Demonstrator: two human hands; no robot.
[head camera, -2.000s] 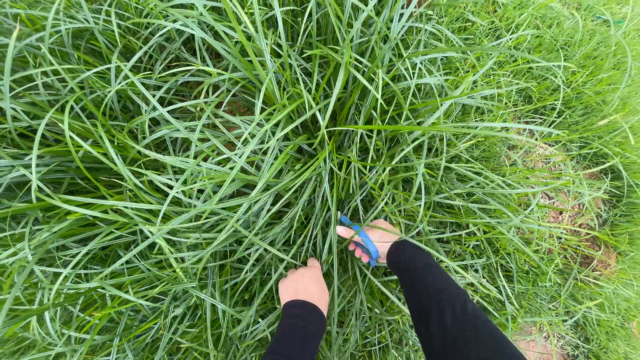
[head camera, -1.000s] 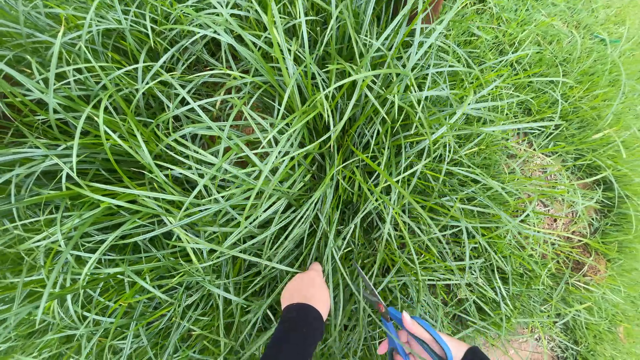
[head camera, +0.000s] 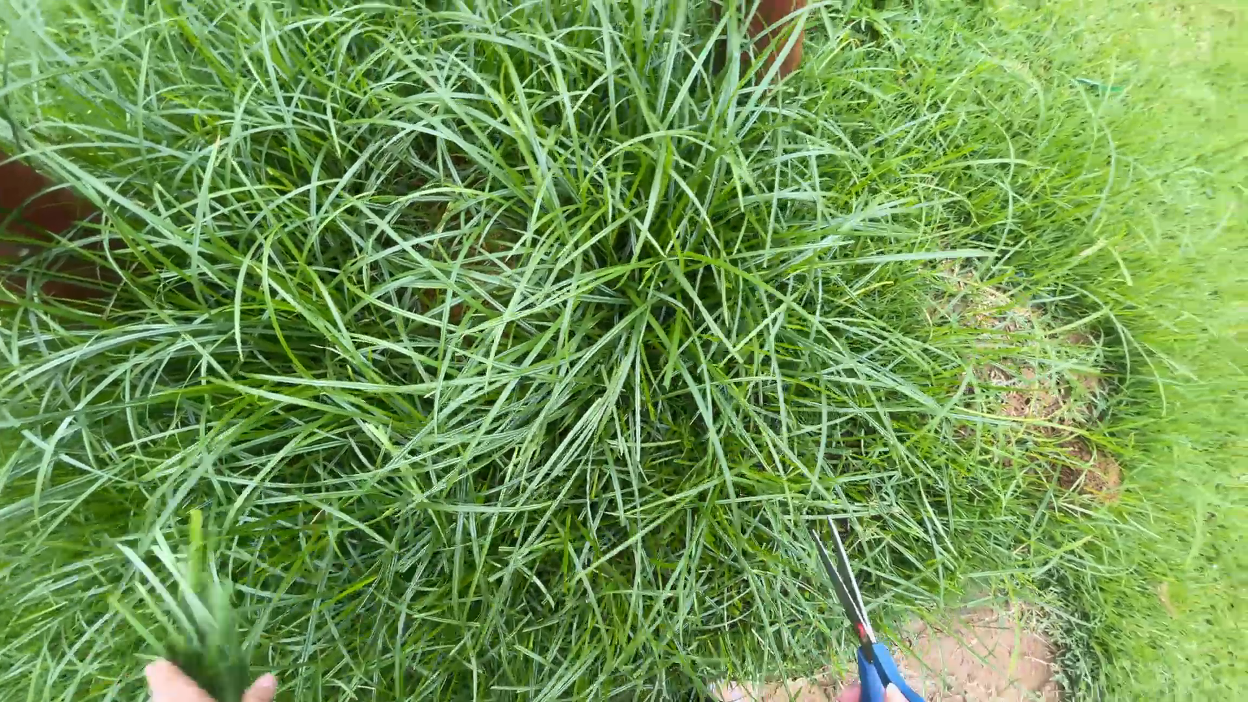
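At the bottom left, my left hand (head camera: 185, 684) is closed around a small bunch of grass blades (head camera: 200, 624) whose ends stick up. Near the bottom edge on the right, my right hand (head camera: 871, 693) shows only its fingertips on the blue handles of scissors (head camera: 882, 673). The metal blades point up and slightly left, a little apart, over the grass. Between and beyond both hands spreads a large clump of long grass (head camera: 634, 292).
A patch of bare soil or stone (head camera: 975, 658) lies right of the scissors, and reddish-brown ground (head camera: 1043, 400) shows farther up. Reddish-brown objects stand at the top (head camera: 777, 39) and left edge (head camera: 39, 214), partly behind grass. Shorter grass (head camera: 1189, 341) covers the right side.
My left hand has moved left and down, away from the clump, and now shows a bunch of blades in it. My right hand has moved down with the scissors.
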